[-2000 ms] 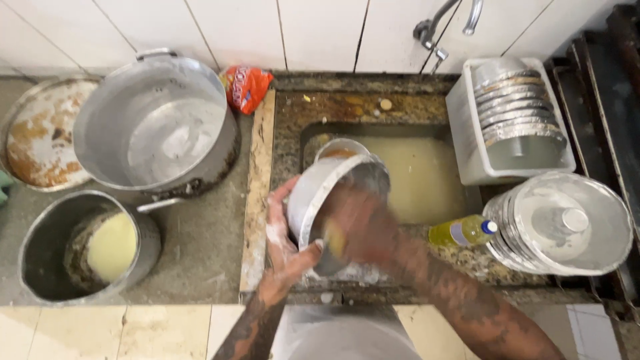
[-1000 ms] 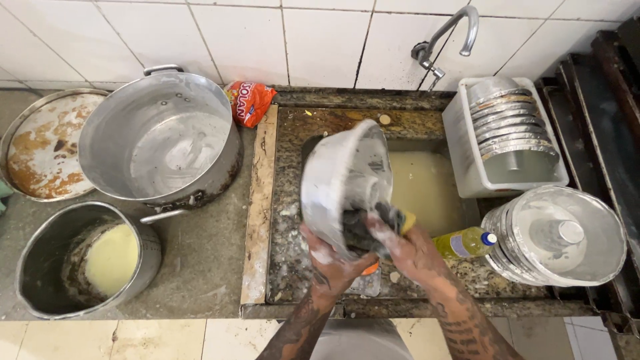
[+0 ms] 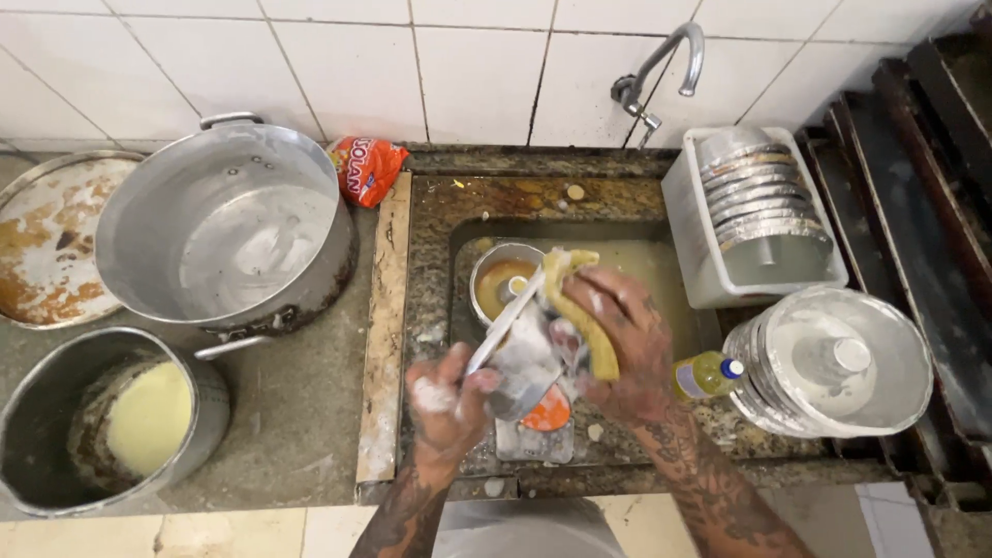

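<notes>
My left hand (image 3: 453, 395) grips the rim of a soapy aluminium pan (image 3: 527, 353), which is tilted on its side above the front of the sink. My right hand (image 3: 628, 341) presses a yellow sponge (image 3: 593, 325) against the pan's side and rim. White suds cover the pan and parts of both hands. Behind the pan, a round tube pan (image 3: 490, 288) with liquid in it sits in the sink (image 3: 643, 260), in cloudy water. Below my hands, an orange item (image 3: 549, 411) lies on a clear plastic container (image 3: 535, 443) at the sink's front edge.
A large aluminium pot (image 3: 225, 225), a smaller pot (image 3: 209, 403), a stained round lid (image 3: 54, 232) and an orange packet (image 3: 370, 170) are at left. On the right are a white tub (image 3: 721, 291) of pans, stacked tube pans (image 3: 883, 372), a bottle (image 3: 701, 376) and dark trays (image 3: 891, 232). A faucet (image 3: 659, 70) juts from the wall.
The pan has been turned in my hands, so its rim now faces left. My right hand and the sponge have moved up along its side.
</notes>
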